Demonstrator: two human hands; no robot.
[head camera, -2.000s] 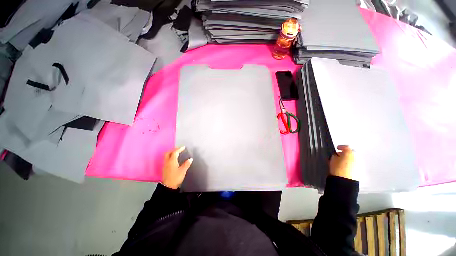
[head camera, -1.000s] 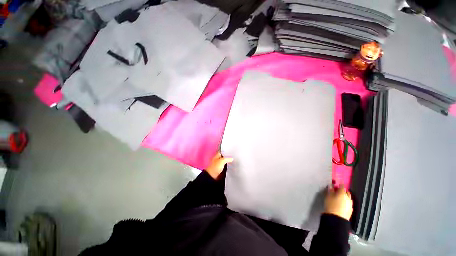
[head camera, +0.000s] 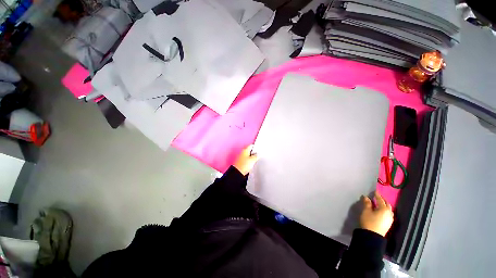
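Note:
A cut panel (head camera: 321, 157), flat, grey and near-rectangular with a shallow notch in its far edge, lies in front of me on the pink table cover (head camera: 217, 133). My left hand (head camera: 246, 159) is at the panel's left edge, with the fingertips partly hidden at the edge. My right hand (head camera: 376, 214) rests at its lower right edge, thumb and fingers a little apart on the surface. Scissors (head camera: 392, 171) with one red and one green handle and a black mobile phone (head camera: 405, 126) lie just right of the panel.
A panel stack (head camera: 467, 190) stands at the right. Far stacks (head camera: 380, 32) and an orange bottle (head camera: 421, 71) are at the back. Loose grey pieces (head camera: 201, 51) with black strips (head camera: 154, 52) lie at the left. A greenish bag (head camera: 53, 236) is on the floor.
The view has swung left. My right hand has moved from the right stack to the panel's right edge. My left hand has moved to its left edge, and the panel's near edge now overhangs my lap.

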